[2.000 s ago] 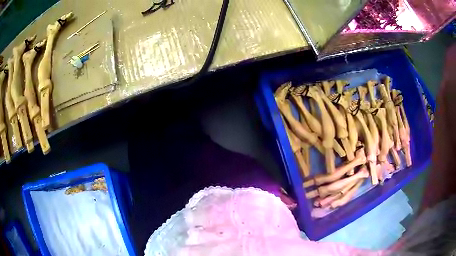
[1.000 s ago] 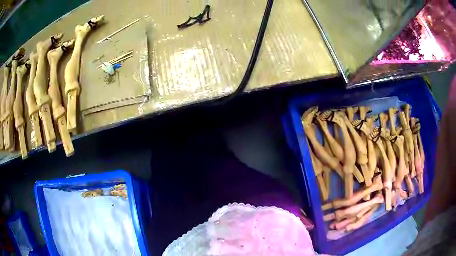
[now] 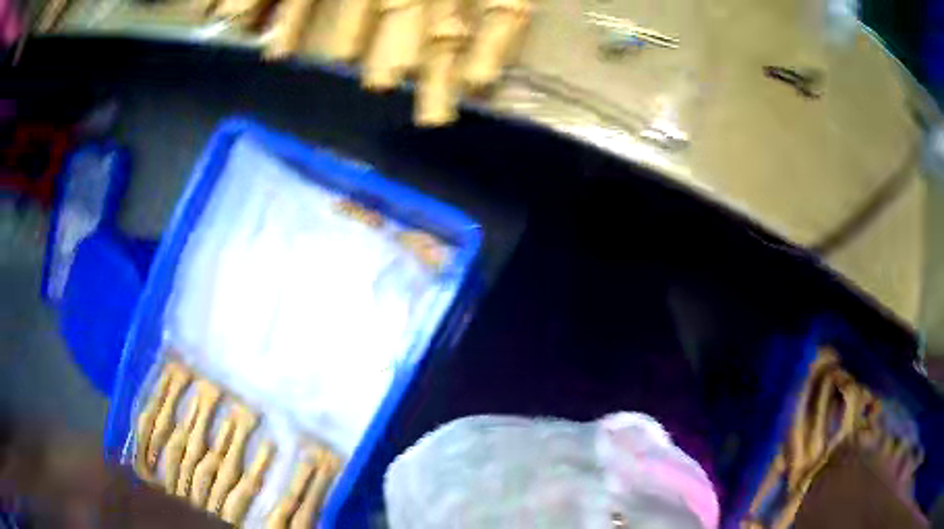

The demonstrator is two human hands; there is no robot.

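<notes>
The view is blurred. A blue bin (image 3: 468, 240) lined with a white sheet (image 3: 300, 300) is at the left. Tan limbs (image 3: 217, 449) lie in a row along its near end, and small tan pieces (image 3: 422, 246) lie at its far edge. A brown blur at the bottom left corner may be part of my left arm or hand. A brown shape (image 3: 859, 494) over the right blue bin may be my right hand or forearm. It is cut off by the bottom edge, and no fingers can be made out on either side.
The bench (image 3: 714, 134) curves across the top. A row of limbs (image 3: 445, 62) overhangs its edge. Thin sticks (image 3: 637, 31) and a dark trim piece (image 3: 795, 81) lie on it. The right blue bin (image 3: 792, 398) holds more limbs. A smaller blue container (image 3: 83, 207) is at far left.
The view has swung left and down. The lined bin now shows nearly whole, with limbs at its near end. The right bin has shifted to the lower right corner, and the pink-lit box has left view.
</notes>
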